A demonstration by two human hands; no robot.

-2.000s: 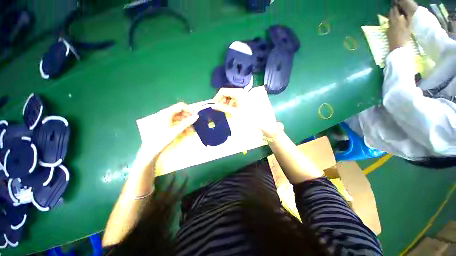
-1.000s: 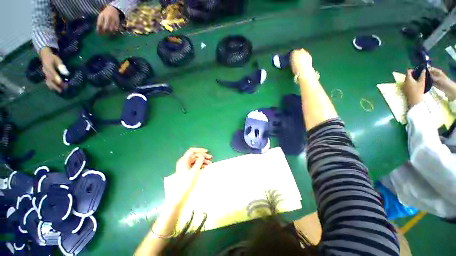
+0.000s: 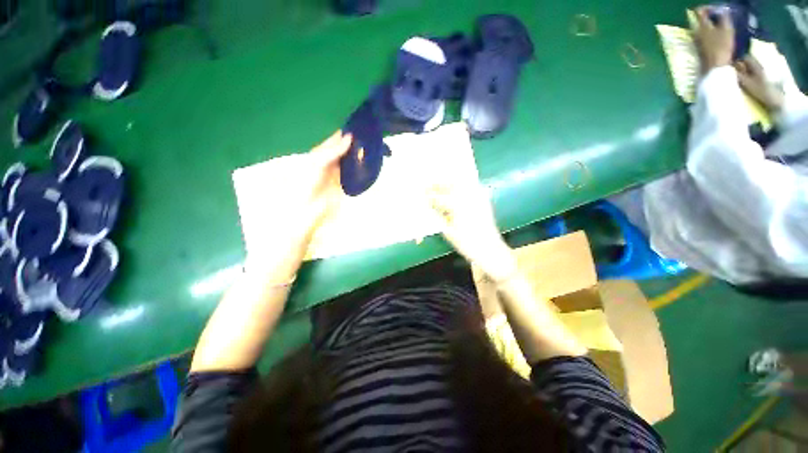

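Note:
A navy oval pad (image 3: 362, 159) with a small pale mark is in my left hand (image 3: 324, 172), tilted above the white sheets (image 3: 266, 195). A dark part trails up from it towards the pads behind. My right hand (image 3: 452, 212) is over the right side of the sheets, its fingers washed out by glare; whether it holds something small I cannot tell. A paler pad with slots and a white edge (image 3: 419, 81) lies beyond the sheets, beside a longer ribbed navy pad (image 3: 493, 80).
A pile of white-edged pads (image 3: 91, 202) lies at the left. More pads lie at the far left. An open cardboard box (image 3: 633, 345) stands right of my lap. Another worker in white sleeves (image 3: 744, 168) sits at the right. Blue stools (image 3: 133, 398) show below the bench edge.
My right hand has come back from the far side of the bench to the sheets. My left hand, earlier resting on the sheets, now holds a navy pad. The view has tilted down.

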